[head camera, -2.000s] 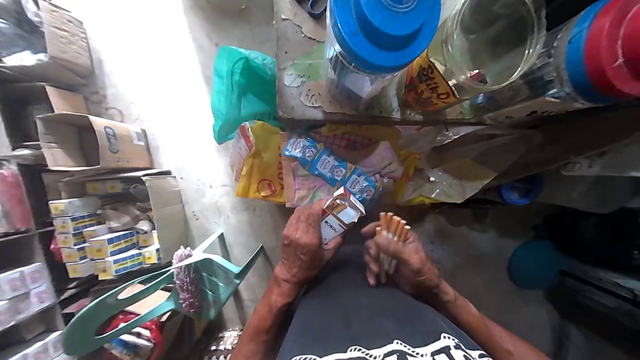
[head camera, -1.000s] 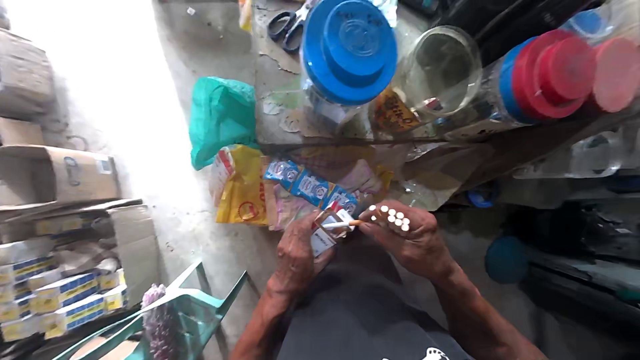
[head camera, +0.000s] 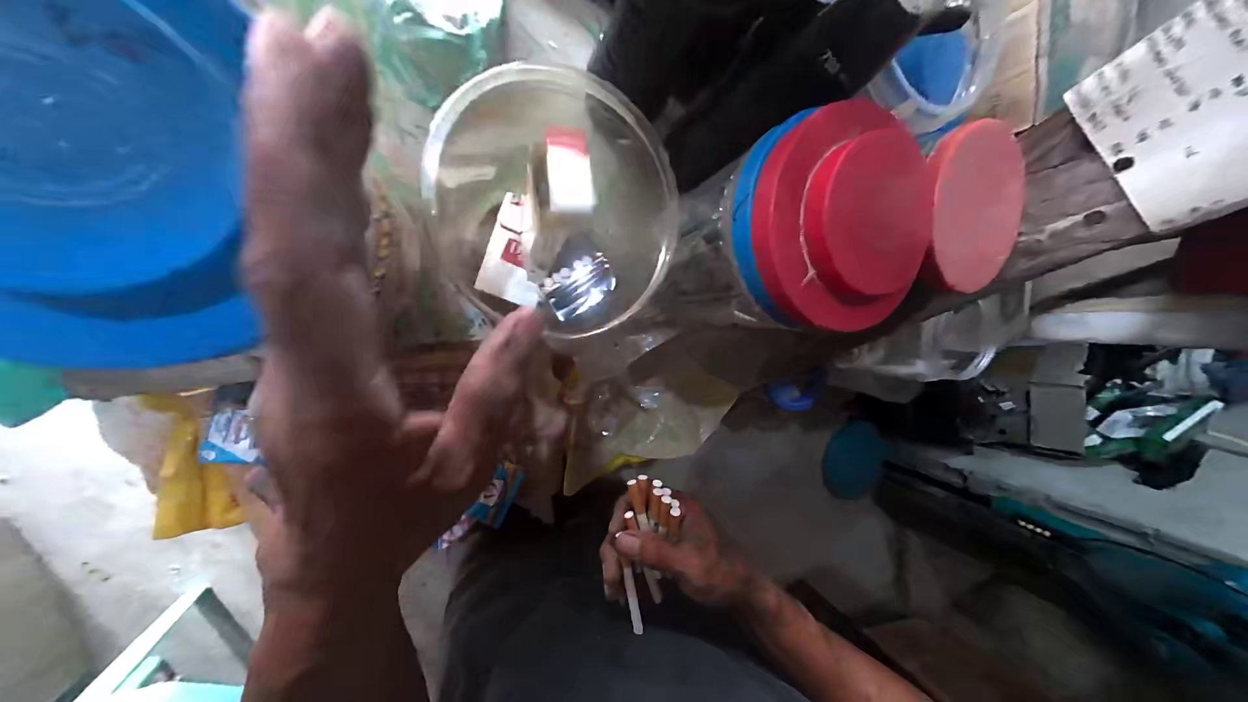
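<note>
My left hand (head camera: 361, 390) is raised large and blurred at the left, its fingers apart and nothing seen in it. Its thumb tip lies at the near rim of a clear round jar (head camera: 673, 214) without a lid. Inside the jar are a cigarette pack (head camera: 507, 278) with a red mark, an item with a red end (head camera: 569, 171) and a foil-lined opening showing white cigarette ends. Lower down, over my lap, my right hand (head camera: 682, 546) holds a bunch of cigarettes (head camera: 651, 507) with orange-brown filters; one white cigarette slants down below the fingers.
A large blue lid (head camera: 117, 175) fills the upper left. Jars with red lids (head camera: 868, 214) stand right of the open jar. A sheet with handwriting (head camera: 1170, 117) lies at the upper right. A yellow bag (head camera: 190, 478) hangs below the table's edge. A green plastic chair (head camera: 146, 648) is at lower left.
My left hand has let go of the cigarette pack it held and is raised by the open jar. My right hand still holds the cigarettes. The view has shifted right and closer to the jars.
</note>
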